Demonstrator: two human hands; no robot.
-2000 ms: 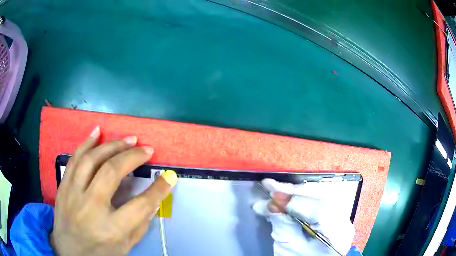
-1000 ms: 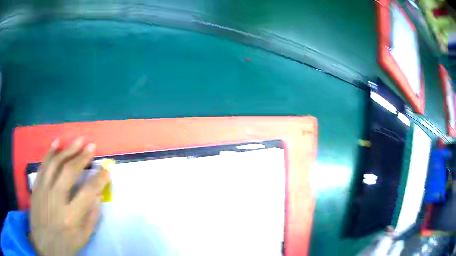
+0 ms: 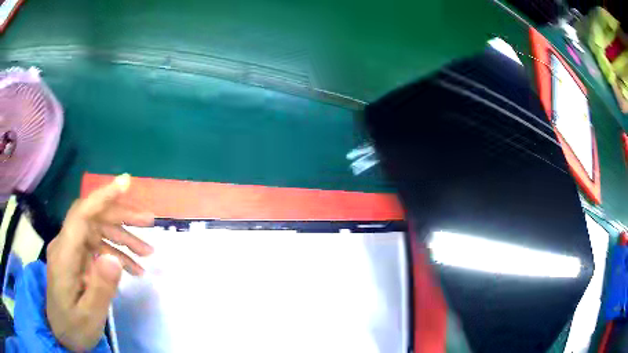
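A laptop-size panel (image 3: 275, 296) with a white, glaring back lies on the red-orange foam pad (image 3: 262, 200). A dark top-edge strip (image 3: 289, 225) with small silver parts runs along its far edge. My bare left hand (image 3: 93, 255) is over the pad's left end, fingers apart, with a yellow finger cot on one fingertip; it holds nothing. A large glossy black panel (image 3: 482, 179) with a bright lamp reflection is tilted over the right side of the pad. My right hand is not visible; whether it holds the black panel is hidden.
A pink fan (image 3: 27, 131) stands at the left edge. Another red pad (image 3: 544, 83) with a white panel lies at the upper right. A narrow white sheet (image 3: 589, 289) is at the right. A yellow-clothed person (image 3: 606, 41) shows at the upper right corner, with blue cloth at the right edge.
The black panel has risen from the bench at right and moved left over the pad. My left hand has lifted off the panel's top-left area. My right hand has left the view. The camera has shifted.
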